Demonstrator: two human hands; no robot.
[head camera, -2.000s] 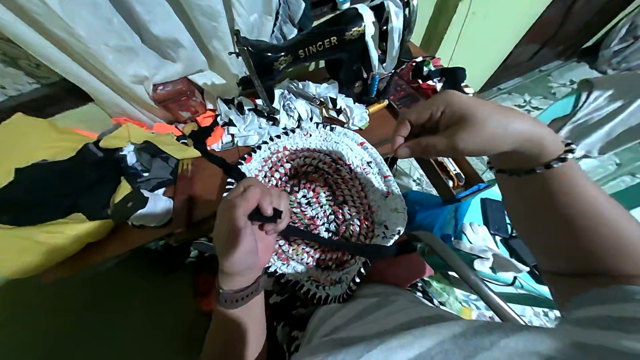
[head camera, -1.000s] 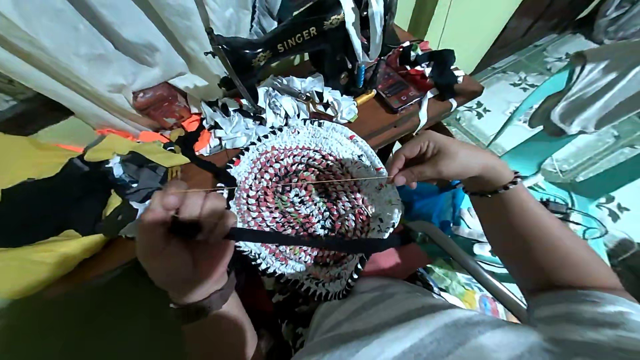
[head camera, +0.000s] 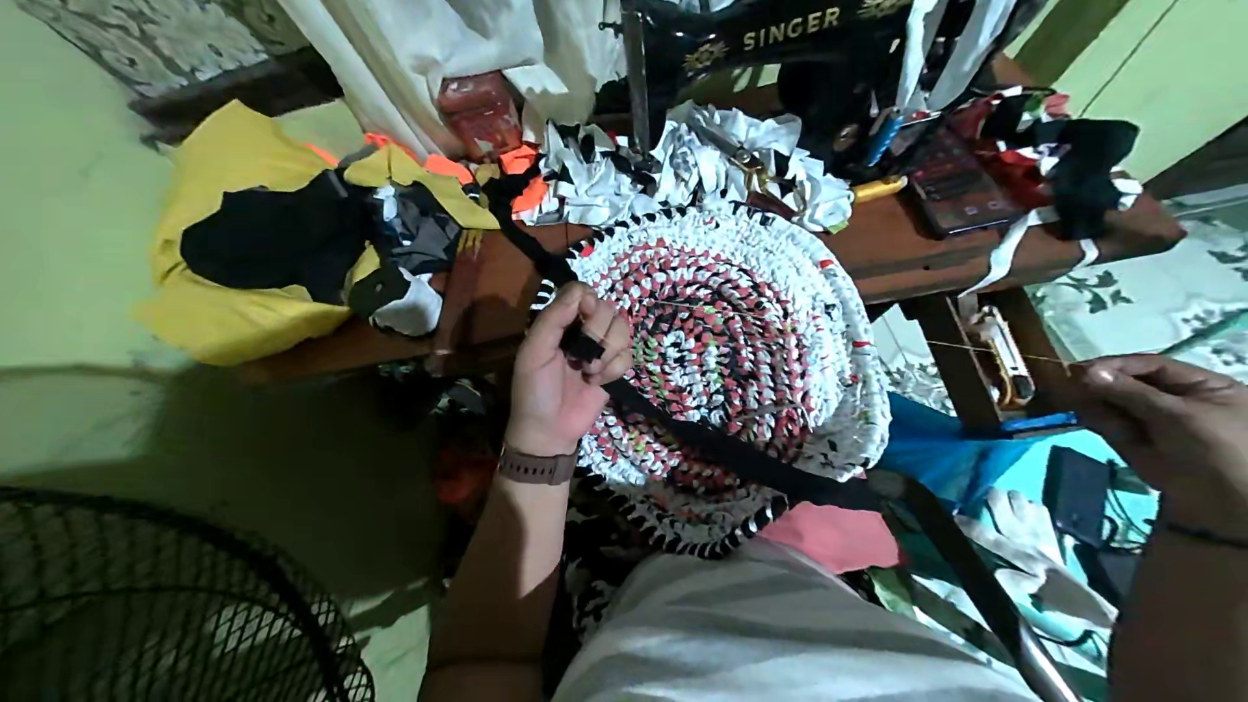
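A round rag rug (head camera: 721, 331) of red, white and black fabric lies over my lap and against the table edge, with black loops along part of its rim. My left hand (head camera: 575, 370) is closed on a black fabric strip (head camera: 721, 447) in front of the rug's left side; the strip runs down to the right across the rug. Out to the right, my right hand (head camera: 1160, 409) pinches a thin yellowish thread (head camera: 985, 348) that stretches left toward the rug. Whether a needle is in its fingers cannot be told.
A black Singer sewing machine (head camera: 770, 49) stands on the wooden table (head camera: 877, 253), by white fabric scraps (head camera: 673, 166) and scissors (head camera: 756, 180). Yellow and black cloth (head camera: 234, 244) hangs over the left end. An open drawer (head camera: 955, 361) juts out at right; a fan (head camera: 175, 595) stands lower left.
My right hand has moved far out to the right, pulling the thread long. My left hand, at the left a second ago, is now by the rug's edge. The view has shifted.
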